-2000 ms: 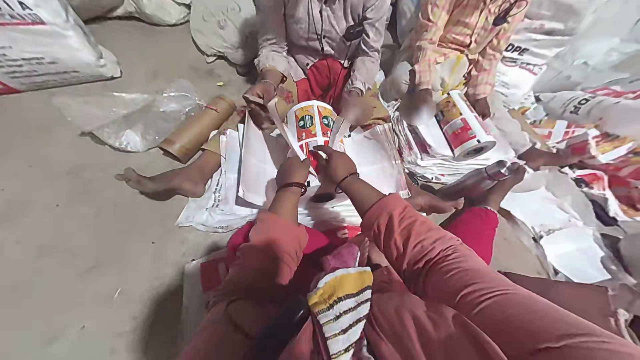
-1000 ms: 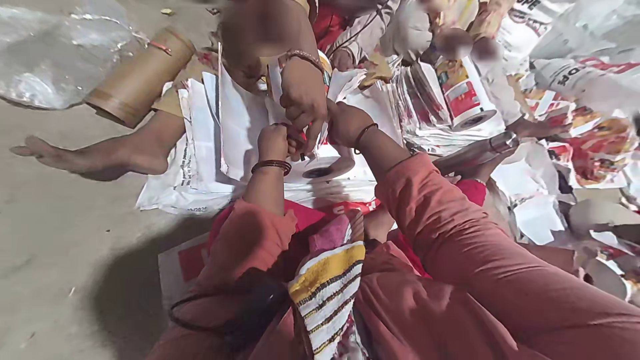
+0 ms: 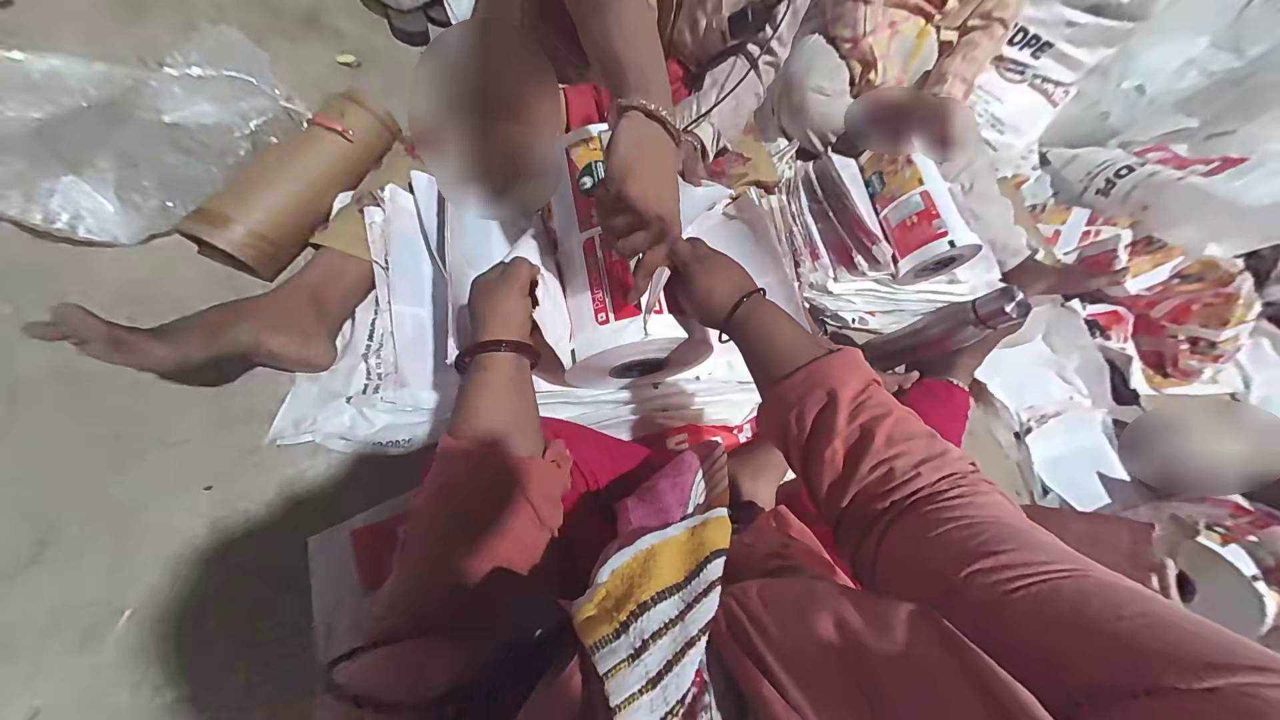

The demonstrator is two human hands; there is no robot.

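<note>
A roll of printed packaging film (image 3: pixel 600 265), red and white with a dark core hole at its near end, lies on a stack of white sheets (image 3: pixel 425 280). My left hand (image 3: pixel 505 300) has its fingers curled at the roll's left side, on the edge of a white sheet. On the right side of the roll, my right hand (image 3: pixel 710 285) pinches a thin white edge of the film. A co-worker's hand (image 3: pixel 640 190) reaches down over the roll, its fingers close to my right fingertips. Whether that hand touches mine cannot be told.
A brown cardboard tube (image 3: pixel 290 185) and a clear plastic bag (image 3: pixel 130 140) lie at the left, near a person's bare foot (image 3: pixel 200 335). To the right are a second film roll (image 3: pixel 915 215), a steel bottle (image 3: pixel 950 330) and printed scraps (image 3: pixel 1190 310). Woven sacks (image 3: pixel 1040 80) stand behind.
The co-worker's hand has come in over the roll from the far side. My hands, together at the roll two seconds ago, are now apart on either side of it. The view has moved closer.
</note>
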